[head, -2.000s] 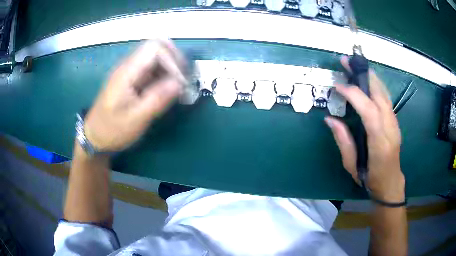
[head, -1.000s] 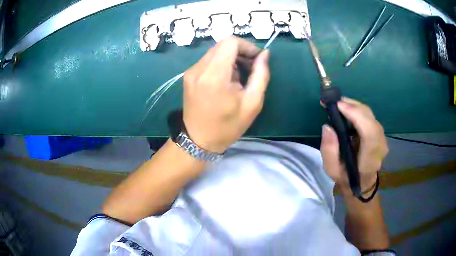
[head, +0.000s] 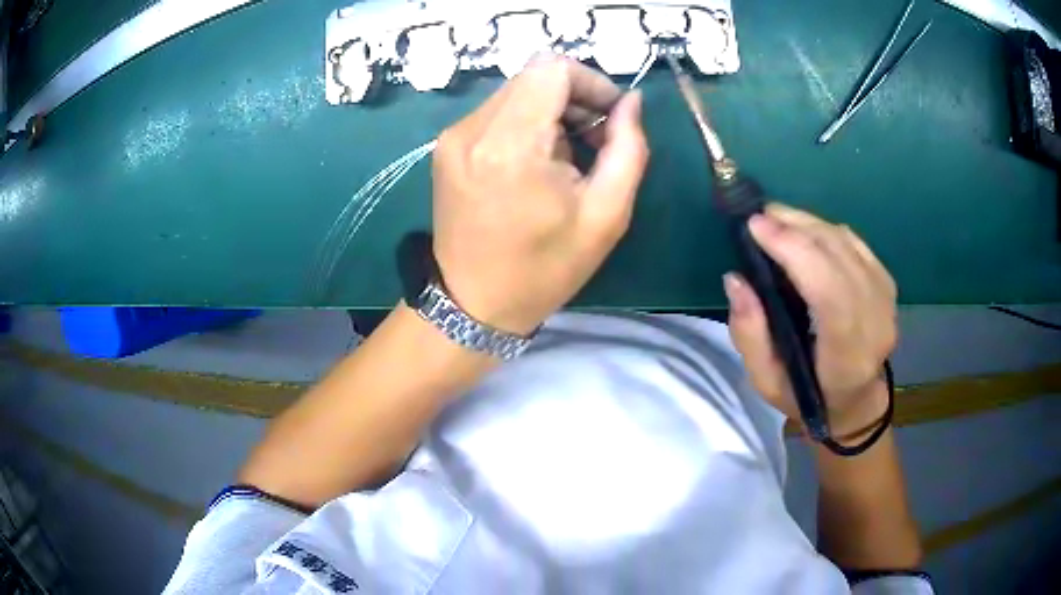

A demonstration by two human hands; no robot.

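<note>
A multi-gang socket assembly [head: 520,37], a grey-white strip with a scalloped near edge, lies on the green bench at the top centre. My left hand [head: 541,192] pinches solder wire [head: 643,70], whose end is at the small metal part near the strip's right end. More of the thin wire trails left from the hand in loose curves. My right hand [head: 820,314] holds the soldering iron [head: 774,296] by its black handle. The iron's tip is at the same small part, beside the wire end. Whether tip and wire touch cannot be told.
Tweezers [head: 867,87] lie on the bench at the upper right. A black block [head: 1035,99] stands at the far right edge. A white-silver rail [head: 111,58] curves along the upper left. A blue bin [head: 111,330] is below the bench edge at left.
The iron's tip has moved left from the strip's right end to the small part by the wire. Earlier, my hands were apart and the strip lay nearer the rail.
</note>
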